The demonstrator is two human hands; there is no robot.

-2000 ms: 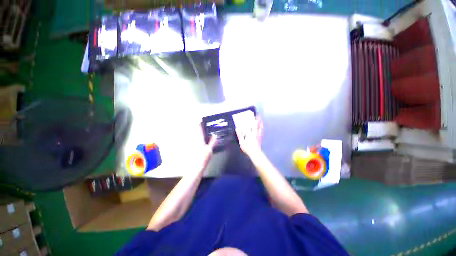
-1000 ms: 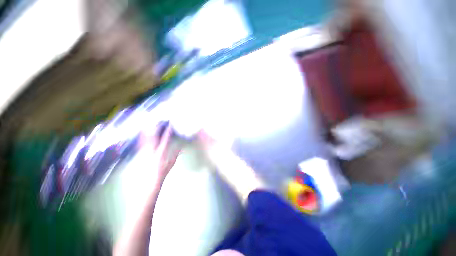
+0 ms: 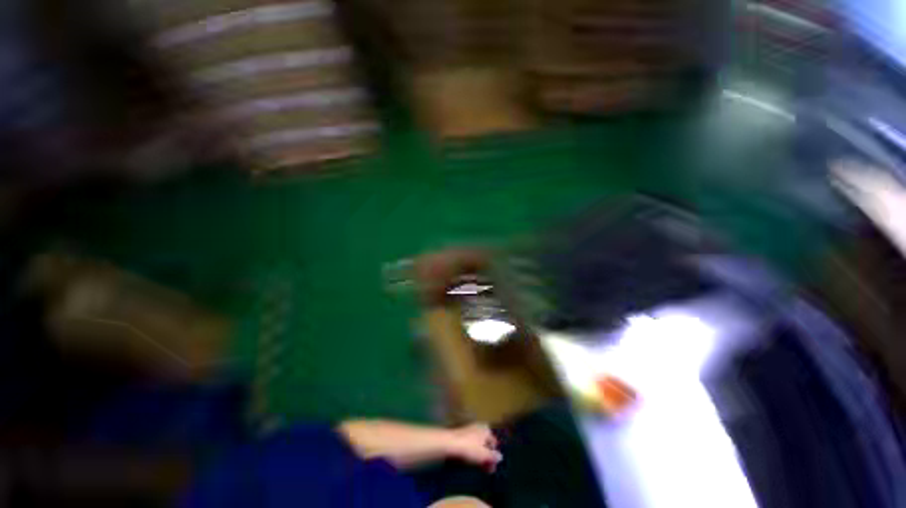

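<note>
The view is strongly blurred. My left hand (image 3: 477, 445) reaches in from the lower left with a bare forearm, fingers bent; I cannot tell whether it holds anything. It is just below an open brown carton (image 3: 487, 389), with dark, shiny shapes near its upper part that look like product boxes (image 3: 490, 327). My right hand is not in view. A yellow and orange tape roll (image 3: 611, 395) lies on the bright metal-topped table (image 3: 671, 417) to the right of the carton. Dark product boxes (image 3: 795, 407) lie along the table's far side.
A large dark round fan (image 3: 621, 263) stands beyond the carton and table. Green floor (image 3: 328, 238) spreads ahead, with blurred floor tape (image 3: 270, 347) at left. Stacked brown cartons (image 3: 288, 89) stand at the top, and another brown shape (image 3: 124, 313) is at left.
The view has swung left from the table to the floor and carton. My left hand has moved away from the row of boxes; my right hand has left the picture.
</note>
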